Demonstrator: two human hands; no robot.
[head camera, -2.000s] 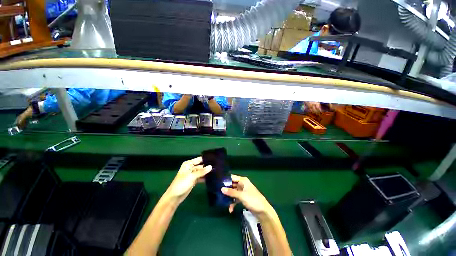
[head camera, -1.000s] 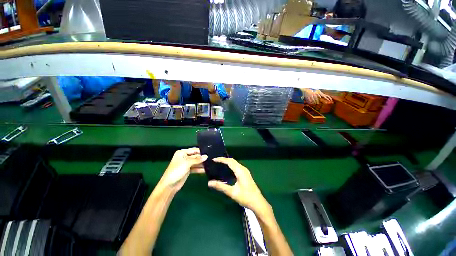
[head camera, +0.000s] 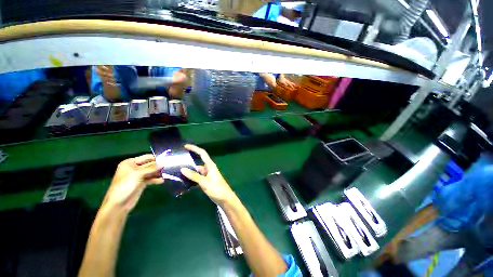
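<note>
A flat glossy black smartphone or screen assembly (head camera: 172, 157) is held up over the green bench, with bright lamp reflections across its middle. My left hand (head camera: 135, 176) grips its left edge with thumb and fingers. My right hand (head camera: 208, 176) grips its right edge, the thumb lying on the lower part of its face. Silver-grey holding fixtures (head camera: 336, 230) with dark slots lie in a group at the lower right. One separate fixture (head camera: 286, 197) lies nearer the middle. Another fixture (head camera: 230, 232) is partly hidden behind my right forearm.
A tall black box (head camera: 332, 165) with a pale rim stands right of my hands. Black trays (head camera: 43, 238) lie lower left, an openwork frame (head camera: 59, 183) above them. Dark phones (head camera: 241, 127) lie on the belt. Fixtures (head camera: 119, 112) and workers are across. Another person's blue sleeve (head camera: 470, 189) is at right.
The view has swung to the right, bringing more fixtures and a person at the right into sight. The phone now shows bright reflections; both hands still hold it.
</note>
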